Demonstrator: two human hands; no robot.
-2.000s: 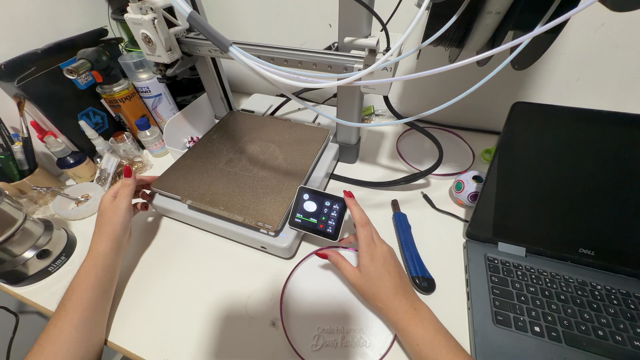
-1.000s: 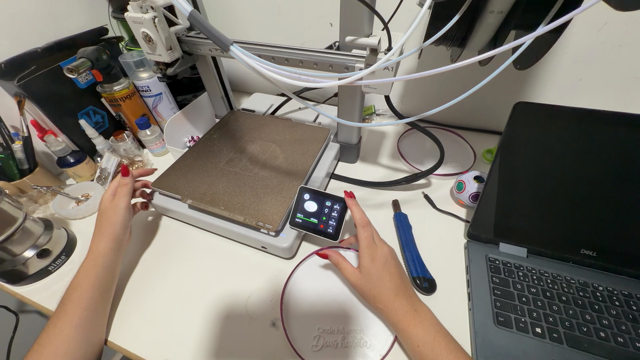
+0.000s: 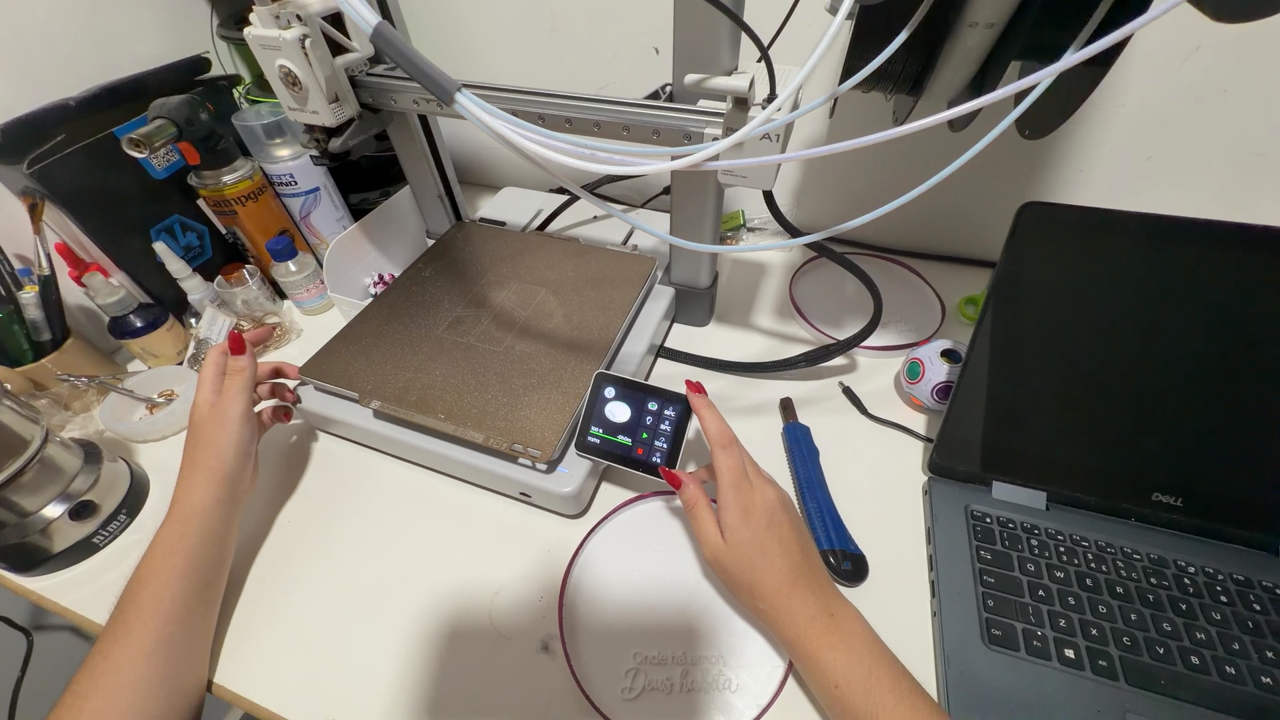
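Observation:
The 3D printer's textured build plate [image 3: 490,330] lies flat on its light grey base [image 3: 440,455]. My left hand [image 3: 235,395] is at the plate's left front corner, fingers loosely curled; whether they touch the corner I cannot tell. At the base's right front corner, my right hand [image 3: 725,480] has its thumb and index finger at the right edge of the small lit touchscreen [image 3: 633,423], with nothing grasped between them. Beneath that hand lies a clear round disc with a dark red rim [image 3: 590,640], bearing raised lettering. The print head [image 3: 300,75] sits at the upper left of the gantry.
A blue utility knife [image 3: 820,500] and an open laptop [image 3: 1110,580] are on the right. Behind them lie a second rimmed disc [image 3: 870,300] and a patterned ball [image 3: 930,373]. Bottles, a gas torch [image 3: 225,180] and a metal grinder [image 3: 60,480] crowd the left. White tubes [image 3: 640,155] arch overhead.

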